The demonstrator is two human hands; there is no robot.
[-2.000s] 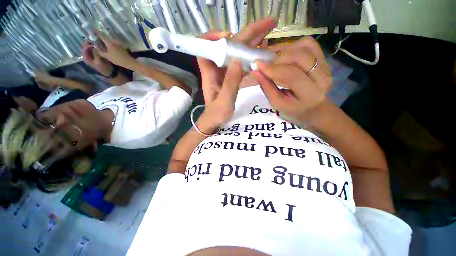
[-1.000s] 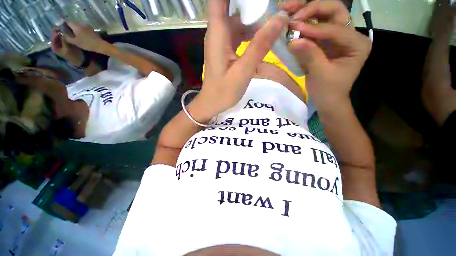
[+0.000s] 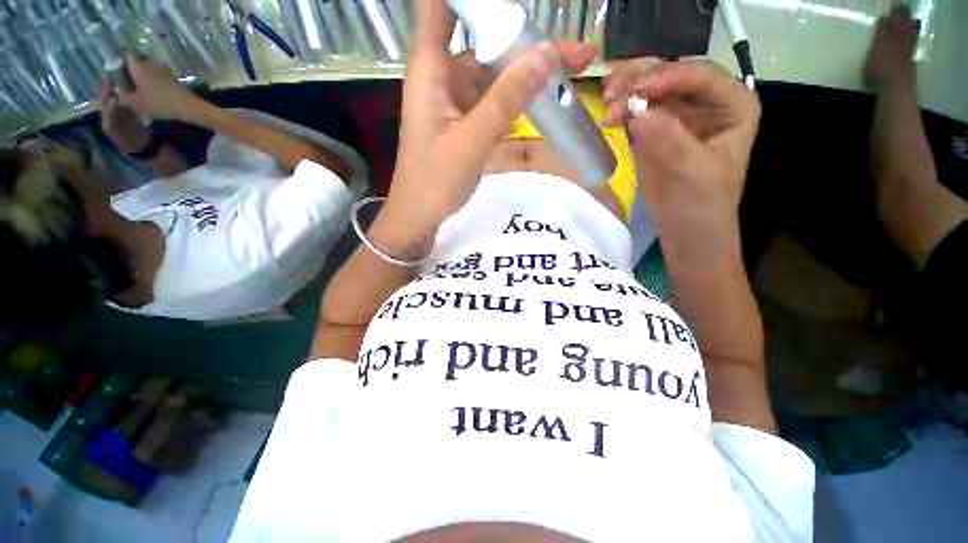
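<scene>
My left hand (image 3: 451, 133), with a white band at the wrist, holds a wand device (image 3: 563, 117). Its white top section is up at the picture's top edge, partly cut off. Its silver-grey body slants down to the right, with a small dark hole in its side. My right hand (image 3: 690, 122) is just right of the wand, apart from it. It pinches a small white fitting (image 3: 637, 105) between thumb and fingers.
Rows of units (image 3: 361, 27) lie on the bench at the top. Blue-handled side cutters (image 3: 251, 37) lie at its edge. A black block (image 3: 656, 27) and white lead (image 3: 732, 23) are at top right. A coworker (image 3: 228, 223) sits at left; another person's arm (image 3: 902, 138) is at right.
My right hand has drawn away from the wand body with the small fitting, baring the body. The wand is now tilted, its top section up. Another person's arm has come in at right.
</scene>
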